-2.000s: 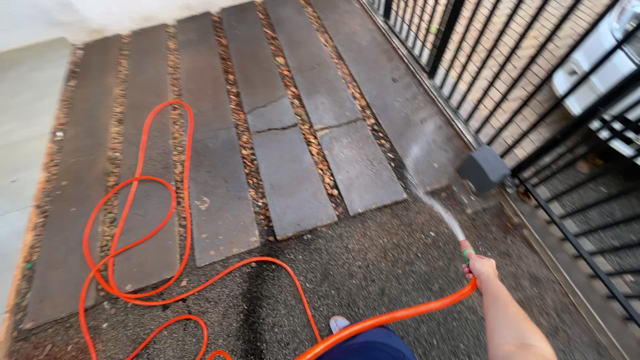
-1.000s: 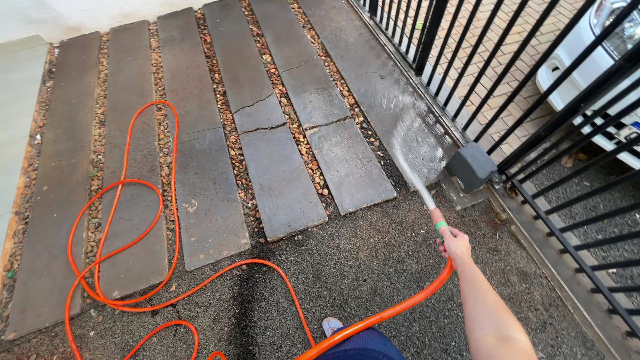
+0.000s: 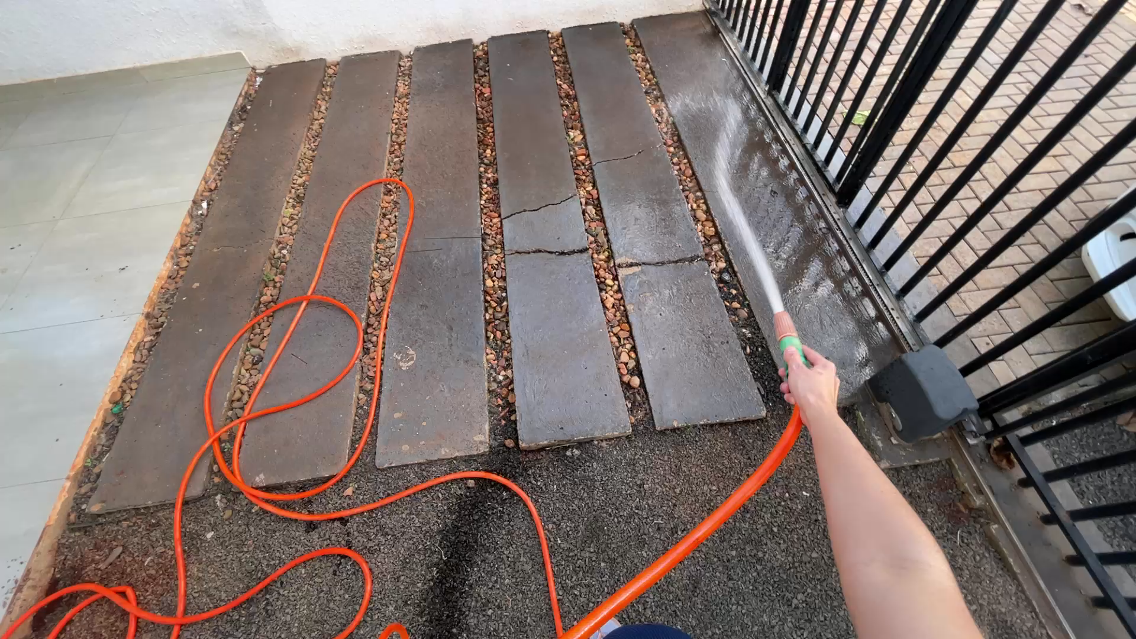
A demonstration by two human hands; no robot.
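Note:
My right hand (image 3: 811,382) grips the garden hose nozzle (image 3: 786,332), orange with a green collar, right of the middle. A white water jet (image 3: 745,222) leaves its tip and lands on the far part of the rightmost dark paving slab (image 3: 799,257), which is wet and shiny. From my hand the orange hose (image 3: 701,528) runs down to the bottom edge, and more of it lies in loose loops over the slabs and gravel on the left. My left hand is out of the frame.
Strips of reddish pebbles (image 3: 493,266) separate several slabs, some cracked. A black metal gate (image 3: 914,98) with a dark grey box (image 3: 923,392) at its base borders the right side. Pale tiles (image 3: 80,231) lie left, a white wall (image 3: 355,22) behind, and dark gravel (image 3: 657,479) in front.
The water jet has moved from beside the grey box to farther up the rightmost slab. My right hand still holds the nozzle. The view has shifted to the left.

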